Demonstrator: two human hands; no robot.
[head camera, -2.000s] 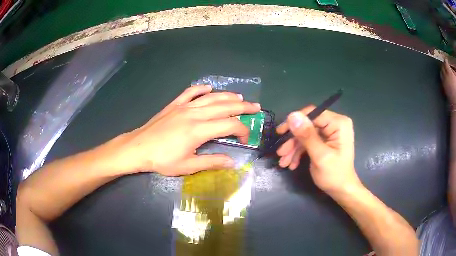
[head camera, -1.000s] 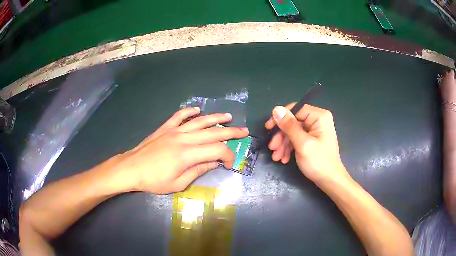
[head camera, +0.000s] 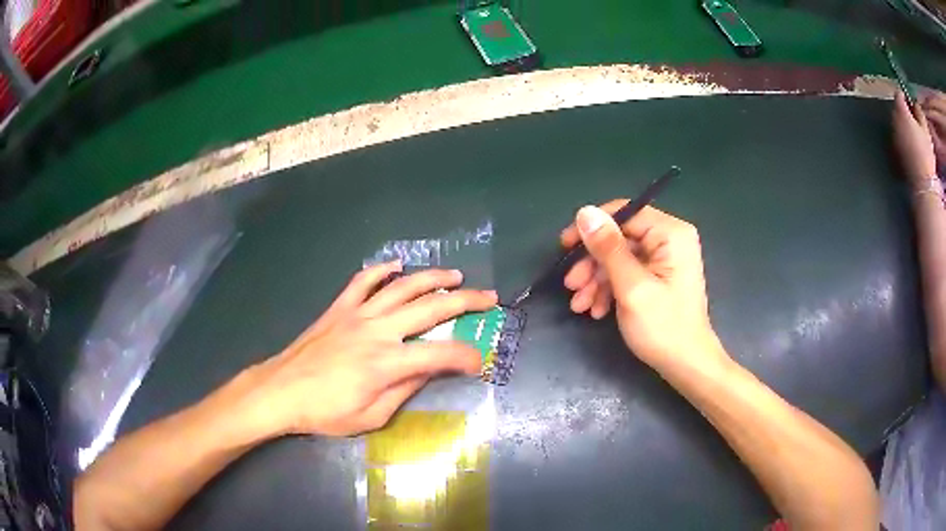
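Observation:
The phone assembly (head camera: 473, 333) lies on the glossy liner, its green board partly covered by my left hand (head camera: 389, 347), whose fingers press it down. A dark frame end sticks out to the right of the board, with a small yellow spot near its lower corner. My right hand (head camera: 645, 272) holds the dark tweezers (head camera: 644, 197) like a pen. Their tip is at the upper right corner of the phone. The yellow tape block (head camera: 427, 462) lies below the left hand on the clear liner (head camera: 427, 248).
A cream edge strip (head camera: 342, 122) separates the dark mat from the green belt. Phone assemblies (head camera: 499, 35) lie on the belt. A clear film (head camera: 156, 322) lies at left. Another person's hand (head camera: 914, 140) holds a thin dark tool at the right edge.
The tweezer tip has moved from the tape's top edge to the phone's upper right corner. The yellow spot now shows on the board end. Belt assemblies have shifted left, and the view has tilted.

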